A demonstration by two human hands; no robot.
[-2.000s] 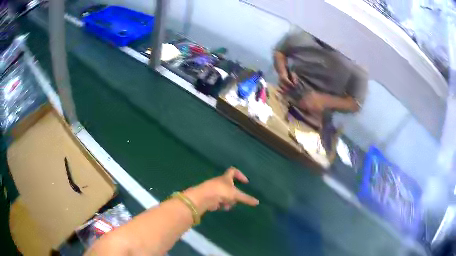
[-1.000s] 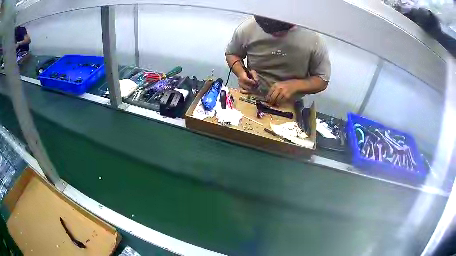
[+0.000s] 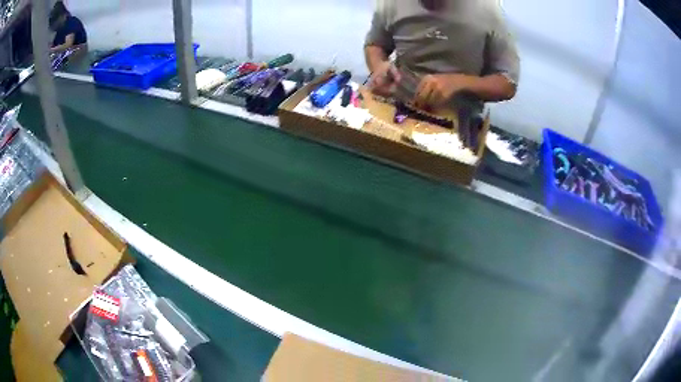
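Neither of my hands is in the picture. Nearest in front of me, a clear tray of bagged parts (image 3: 138, 332) with red-and-white and orange labels stands on the green bench top (image 3: 224, 313). Left of it lies a cardboard tray (image 3: 45, 276) with a slim, curved black piece (image 3: 72, 254) and small dark bits on it. The edge of another cardboard sheet (image 3: 328, 362) shows at the bottom, cut off by the picture's edge.
A green conveyor belt (image 3: 299, 224) runs across the middle. Beyond it, a person (image 3: 440, 52) works at a cardboard box (image 3: 373, 145) holding a blue tool (image 3: 330, 89). Blue bins (image 3: 145, 66) stand left and right (image 3: 601, 190). Metal posts (image 3: 52, 112) rise at left. Another person (image 3: 69, 30) is far left.
The hand and forearm seen over the belt two seconds ago are gone from view. The view has shifted, so the bagged parts and the near cardboard edge now show at the bottom.
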